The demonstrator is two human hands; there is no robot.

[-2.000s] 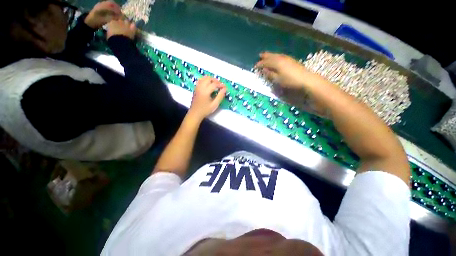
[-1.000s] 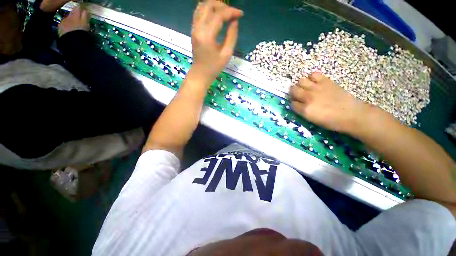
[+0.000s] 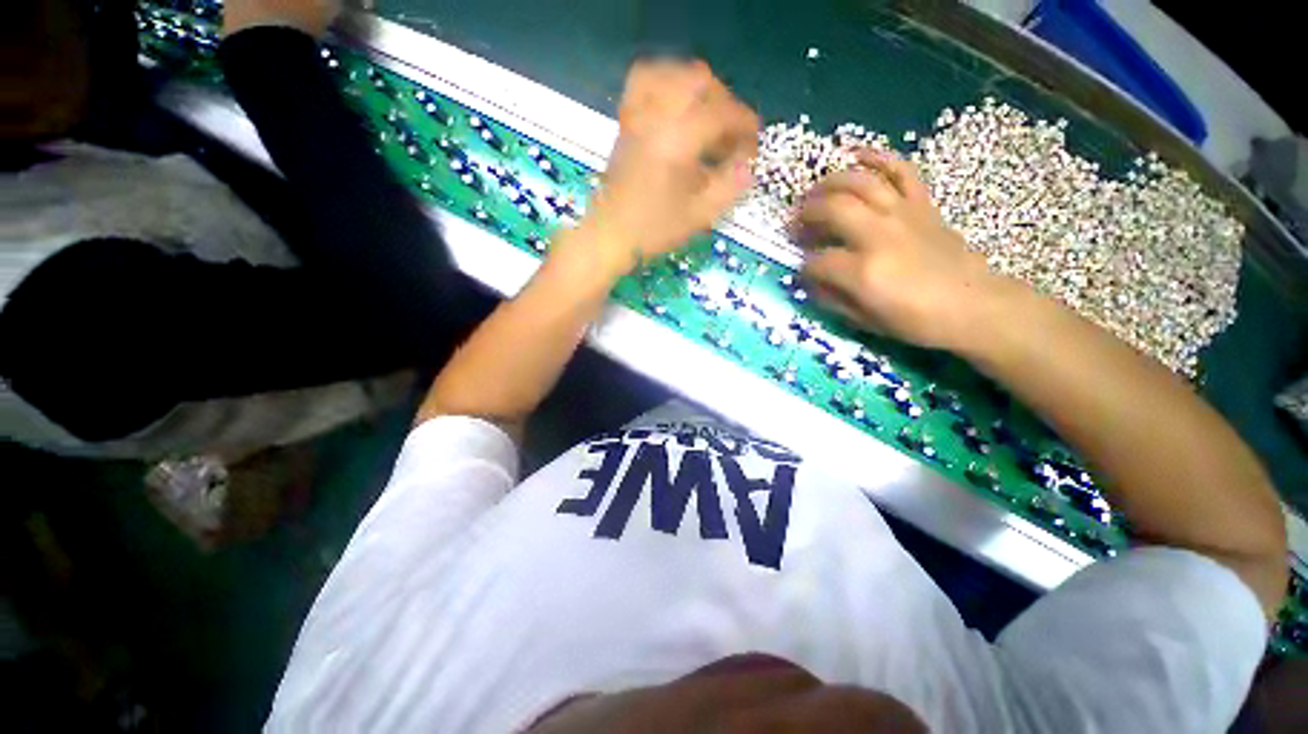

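Note:
The heap of small cream-white components (image 3: 1076,230) lies on the dark green surface beyond the rail. The green circuit boards (image 3: 746,308) with dark, shiny-topped parts lie between the metal rails. My left hand (image 3: 681,151) is blurred and held above the far rail, left of the heap, its fingers curled; I cannot tell if it holds a part. My right hand (image 3: 889,251) is at the heap's near left edge, over the far rail, with bent fingers. Its fingertips are among the loose parts; any part between them is too small to tell.
A co-worker's dark sleeve (image 3: 337,172) reaches over the boards at left. The near silver rail (image 3: 803,416) runs between my body and the boards. A blue tray (image 3: 1119,65) lies beyond the heap at top right. A bag with pale contents (image 3: 190,495) is on the floor at lower left.
My left hand has moved from the boards up beyond the far rail, then a little right and nearer the heap. My right hand has shifted slightly over the heap's left part. The heap has spread leftward.

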